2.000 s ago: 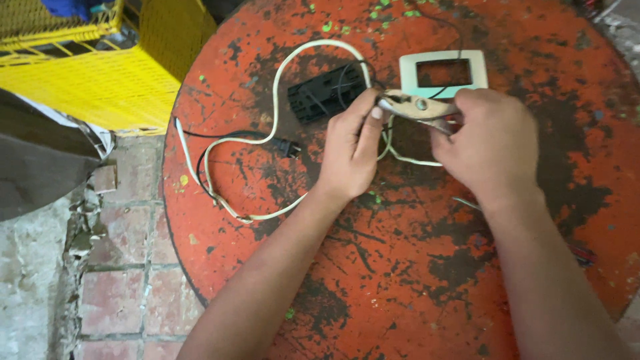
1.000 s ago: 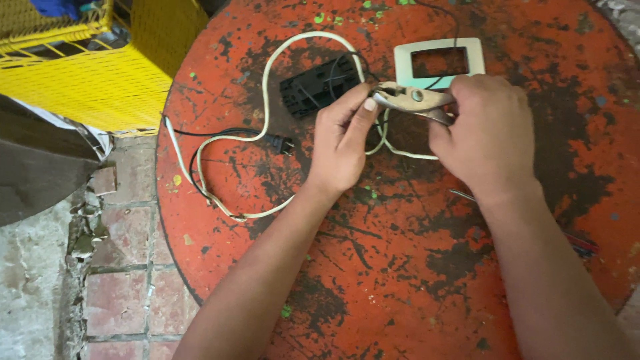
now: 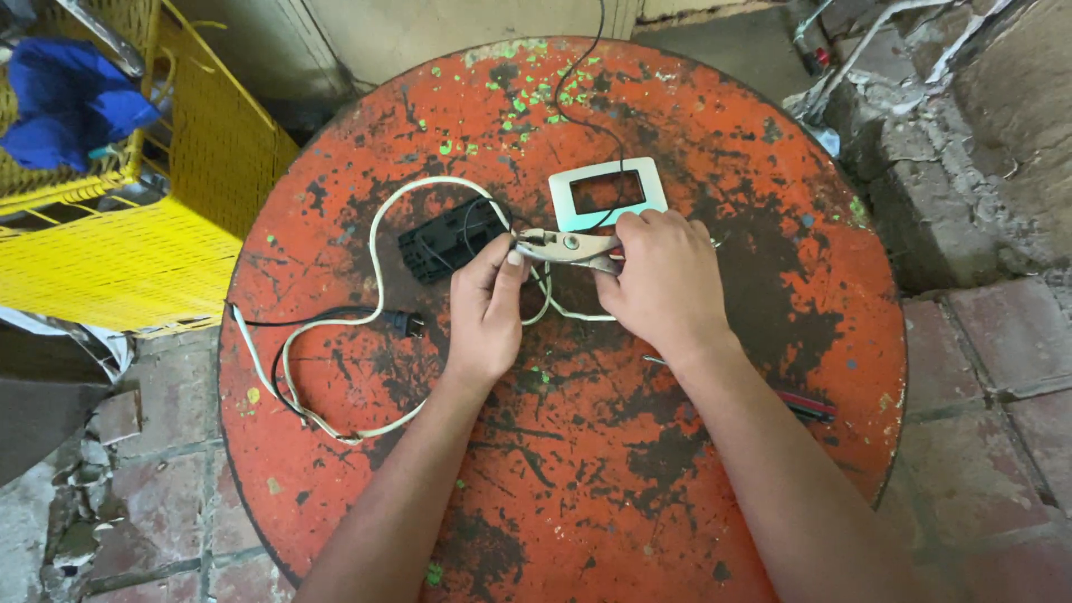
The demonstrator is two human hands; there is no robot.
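My right hand (image 3: 666, 276) grips the handles of metal slip-joint pliers (image 3: 569, 244), whose jaws point left. At the jaws, the thumb and fingers of my left hand (image 3: 490, 310) pinch something small, probably a wire end; the fingers hide most of it. Just behind my left hand lies a black plastic socket frame (image 3: 444, 243) with a thin dark wire over it. A white wall-plate cover (image 3: 653, 186) rests beyond the pliers, crossed by a thin black wire (image 3: 578, 121). The white cable (image 3: 375, 251) loops on the left, beside a black plug (image 3: 406, 323).
All this lies on a round, worn red table (image 3: 335, 502). Near its right edge is a red and black tool (image 3: 808, 407), partly behind my right forearm. A yellow woven basket (image 3: 218, 167) with a blue cloth (image 3: 71, 105) stands at the left. Broken masonry lies at the right.
The view has shifted, showing more of the table's far side. Both hands stay together at the pliers, with little plain change in their hold.
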